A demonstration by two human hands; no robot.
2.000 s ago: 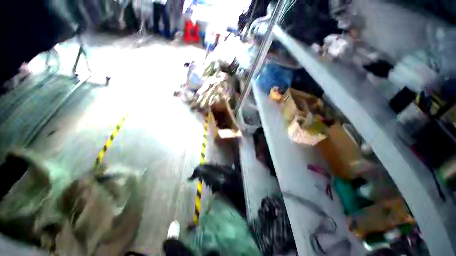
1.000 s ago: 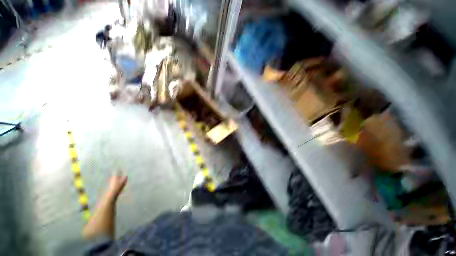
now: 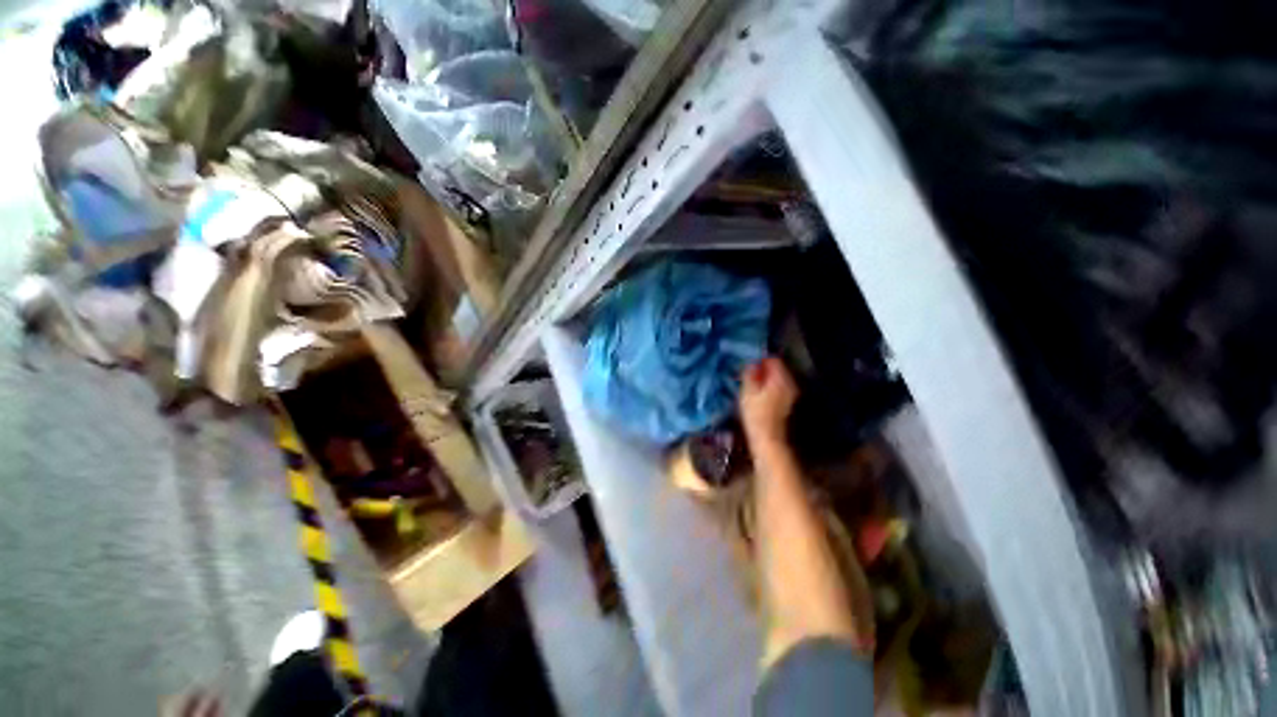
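A blue plastic bag or bundle [image 3: 672,347], crumpled with folds running to its middle, lies on a grey metal shelf. My right hand [image 3: 768,399], bare with a grey sleeve, reaches into the shelf. Its fingers look curled at the bag's lower right edge, but blur hides whether they grip it. A small dark round thing with a pale rim [image 3: 710,458] sits just below the bag, left of my wrist. My left hand [image 3: 196,705] shows only as blurred fingertips at the bottom edge, far from the shelf.
The shelf's grey upright [image 3: 644,168] and beam [image 3: 924,308] frame the opening. A large black plastic bag [image 3: 1106,210] is at right. An open cardboard box [image 3: 455,574], a brown paper or card pile [image 3: 294,273] and yellow-black floor tape [image 3: 317,546] are at left.
The view has moved closer to the shelf and the blue bag. My right hand has come into view at the bag. The bare forearm seen at the lower left has dropped almost out of view.
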